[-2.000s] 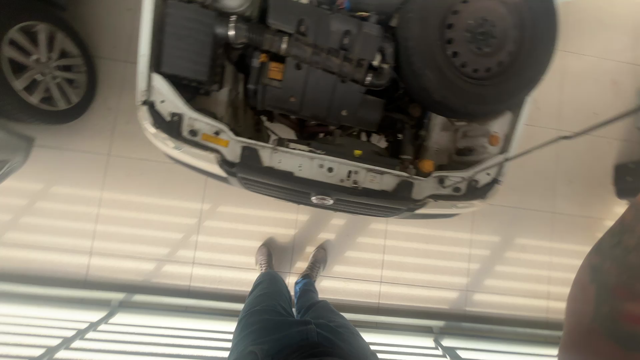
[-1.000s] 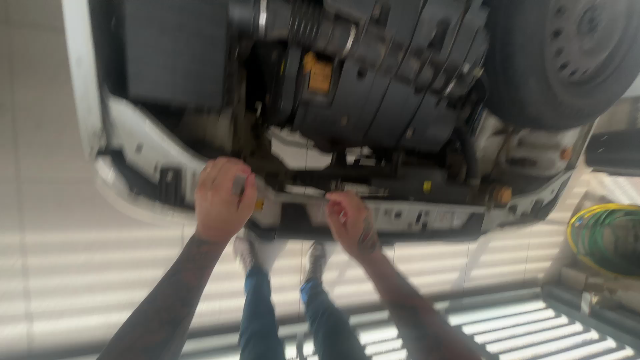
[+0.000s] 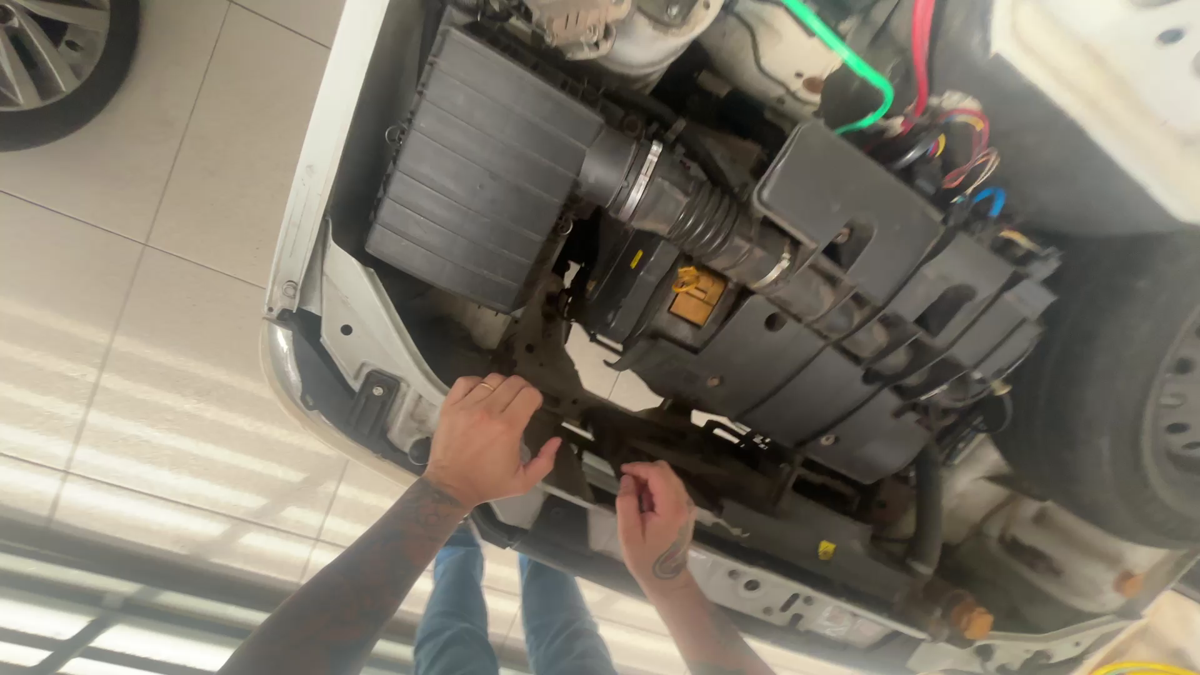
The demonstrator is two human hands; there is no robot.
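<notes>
My left hand point(image 3: 487, 436), with a ring on one finger, rests over the front panel of a car's engine bay, its fingertips at the inner edge and its thumb apart. To its right is my right hand point(image 3: 654, 516), fingers curled in above the front crossmember point(image 3: 750, 581); whether it holds something small cannot be made out. Beyond the hands lie a ribbed black air filter box point(image 3: 483, 169), a corrugated intake hose point(image 3: 703, 211) with metal clamps, and a black plastic engine cover point(image 3: 806, 375). An orange-yellow cap point(image 3: 697, 295) sits beside the cover.
A wheel with a tyre point(image 3: 1106, 375) lies at the right of the bay. Green point(image 3: 853, 61) and red hoses and loose wires point(image 3: 970, 141) are at the top. Another car's wheel point(image 3: 56, 66) stands at the upper left on the tiled floor point(image 3: 178, 291). An orange cap point(image 3: 970, 621) is at lower right.
Two seconds ago neither hand showed over the car; one second ago both were at its front panel, and they remain there. The view has moved closer and turned.
</notes>
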